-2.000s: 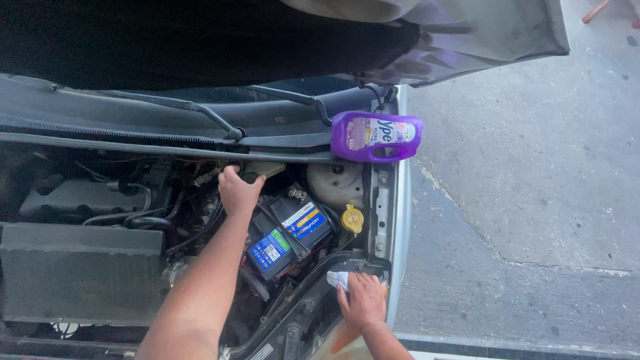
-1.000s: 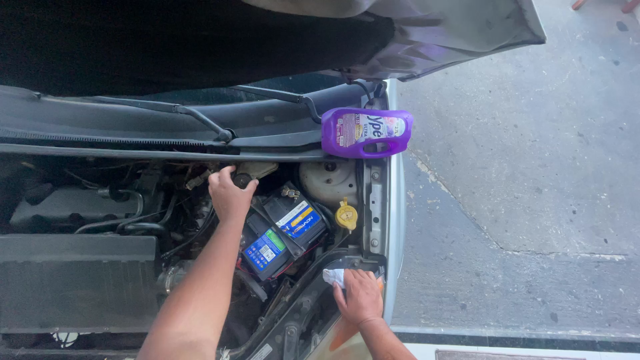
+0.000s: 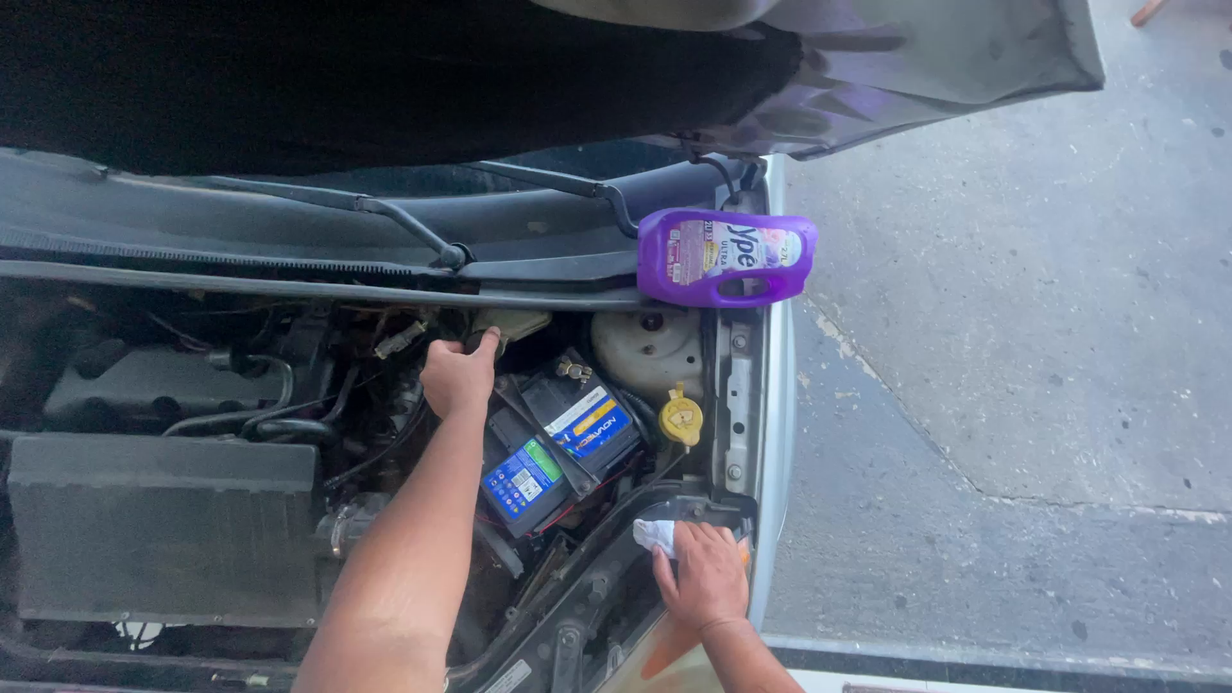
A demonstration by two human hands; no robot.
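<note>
My left hand reaches in by the pale fluid reservoir behind the car battery. Its thumb and fingers close around a dark round cap at the reservoir, which they mostly hide. Whether the cap is seated or loose cannot be told. Near the headlight, my right hand presses a crumpled white cloth against the front corner of the engine bay. A yellow filler cap sits between the battery and the fender edge. The battery bears printed labels and a dark strap crosses its top.
A purple Ypê plastic jug lies across the cowl and fender edge. Overhead is the raised hood. Wiper arms run along the cowl. A black engine cover and hoses are at left; concrete floor is at right.
The dark cap showed beside my left thumb one second ago; my fingers and thumb now mostly cover it. My right hand stays on the cloth at the front corner.
</note>
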